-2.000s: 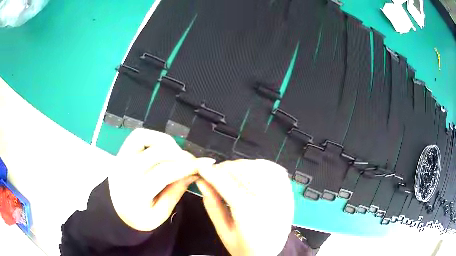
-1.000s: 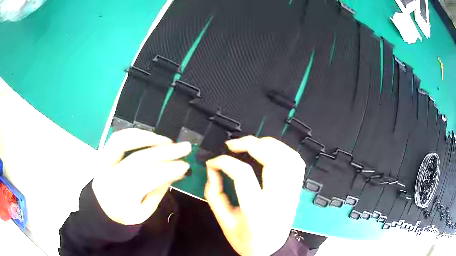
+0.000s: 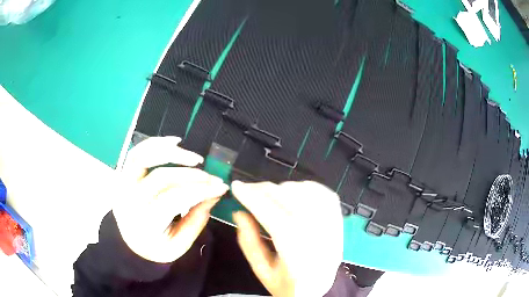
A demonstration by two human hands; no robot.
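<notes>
Long black ribbon cables [image 3: 278, 69] lie side by side, with thin black strain relief clips [image 3: 263, 136] in a stepped line across them. Dark IDC connectors [image 3: 375, 228] end the strips along the near mat edge; one connector [image 3: 223, 153] shows just beyond my hands. My left hand [image 3: 171, 203] and my right hand [image 3: 290, 226] meet at their fingertips over the near mat edge. The fingers hide whatever lies between them, so I cannot tell what they hold. The picture is overexposed on both hands.
A round parts dish [image 3: 497, 206] full of clips stands on the cables at the right. White scraps [image 3: 474, 26] and a small yellow piece [image 3: 514, 78] lie at the far right. A clear plastic bag [image 3: 23, 10] is far left. A blue tray [image 3: 23, 241] with red items is lower left.
One second ago my hands were apart with fingers spread; now their fingertips are together again. The view has shifted slightly since two seconds ago. The clips on the cables look much the same.
</notes>
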